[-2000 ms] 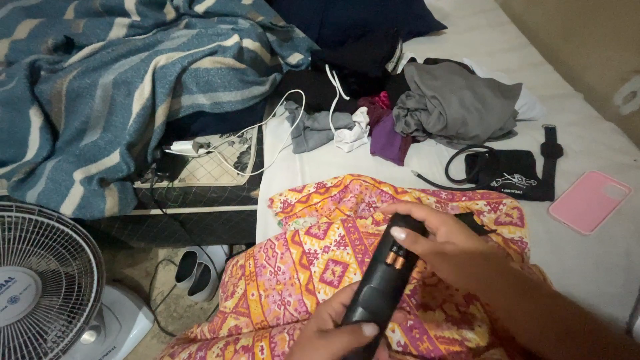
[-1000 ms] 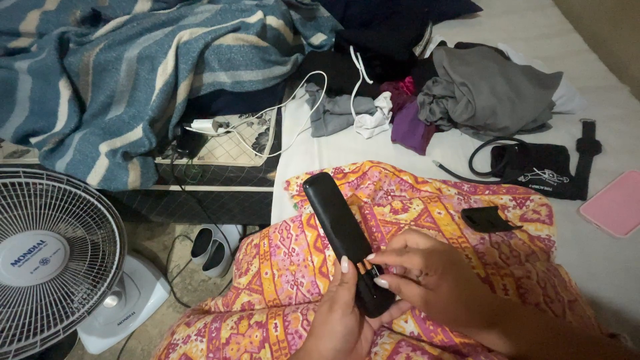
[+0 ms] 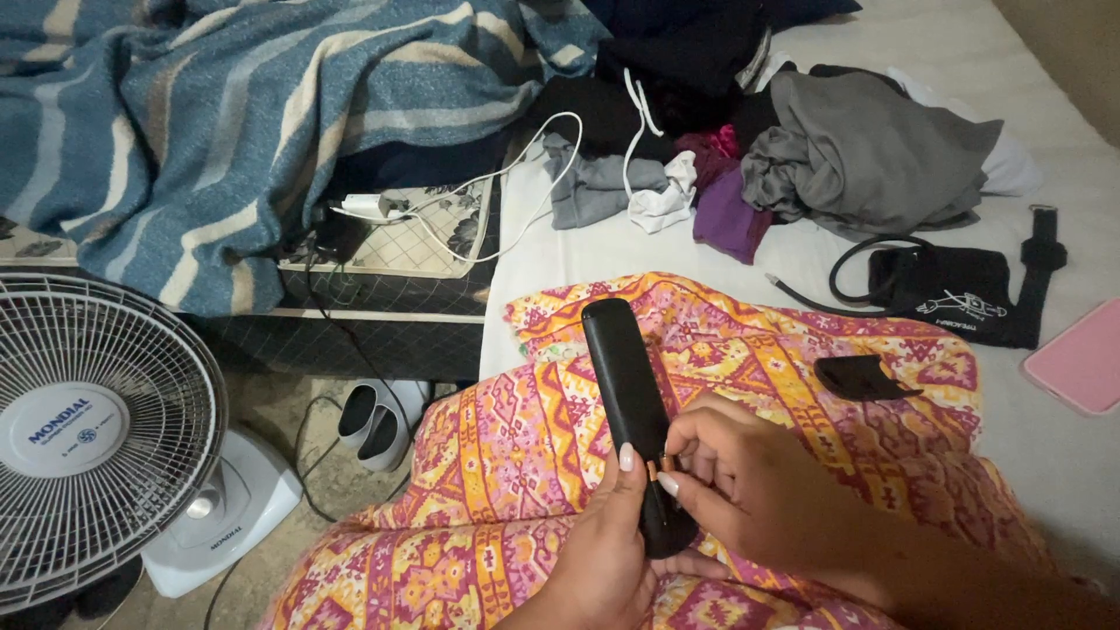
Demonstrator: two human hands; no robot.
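A black remote control [image 3: 623, 376] lies back side up in my left hand [image 3: 608, 534], whose thumb presses on its left edge. In its battery bay sit copper-topped batteries [image 3: 653, 473], partly covered by fingers. My right hand [image 3: 735, 464] pinches at one battery with thumb and index finger; whether it is fully seated cannot be seen. The black battery cover [image 3: 862, 378] rests apart, on the orange and pink patterned cloth [image 3: 542, 429] to the right of the remote.
A pink phone case [image 3: 1081, 359], a black watch [image 3: 1044, 254], a black pouch [image 3: 945, 289] with a dark cable and a grey garment [image 3: 866, 149] lie on the bed. At left are a fan [image 3: 79, 429], white shoes [image 3: 385, 424], a striped blanket [image 3: 236, 105] and a white charger [image 3: 366, 206].
The battery cover shows on the cloth since one second ago. My right hand has moved from the remote's upper end to the battery bay, and the remote has turned in my hands.
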